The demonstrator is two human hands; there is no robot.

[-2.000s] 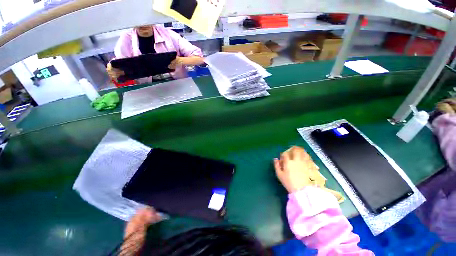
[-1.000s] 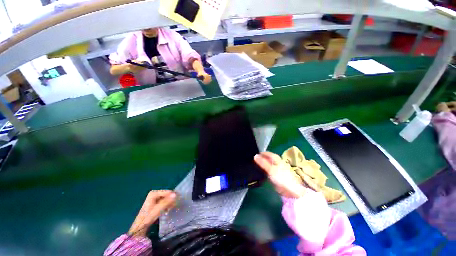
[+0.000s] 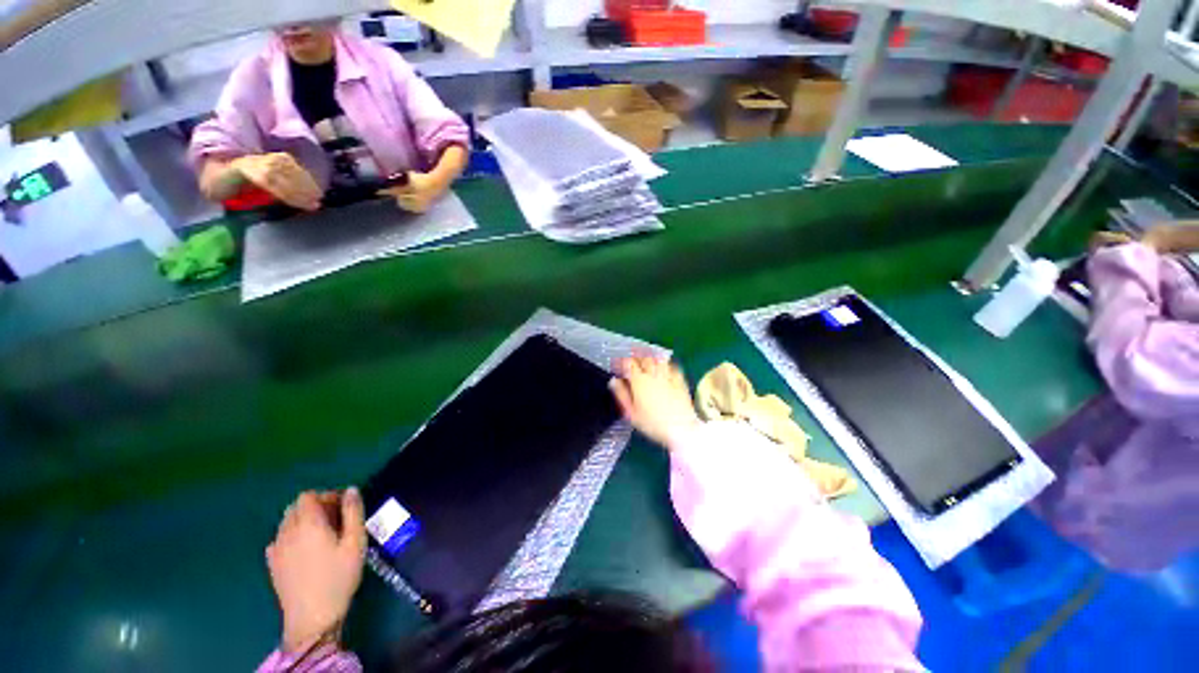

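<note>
A flat black panel (image 3: 493, 460) lies diagonally on a bubble wrap sheet (image 3: 579, 489) in front of me, its white and blue label (image 3: 392, 525) near the lower left end. My left hand (image 3: 320, 559) is at the panel's left end, thumb against the edge. My right hand (image 3: 652, 394) is at the upper right edge, fingers on the panel's rim. Part of the bubble wrap is hidden under the panel, and my hair covers its near end. A crumpled pale yellow cloth (image 3: 756, 410) lies just right of my right hand.
A second panel (image 3: 901, 405) lies on bubble wrap at the right. Beyond it are a white bottle (image 3: 1016, 297), a grey post (image 3: 1072, 164) and a person's arms. Across the line, a person holds a dark panel over bubble wrap (image 3: 296, 250), beside stacked bubble bags (image 3: 572, 171) and green cloth (image 3: 197, 254).
The panel has turned and now lies diagonally on the bubble wrap. My right hand has left the yellow cloth for the panel's edge. My left hand has reached the panel's left end.
</note>
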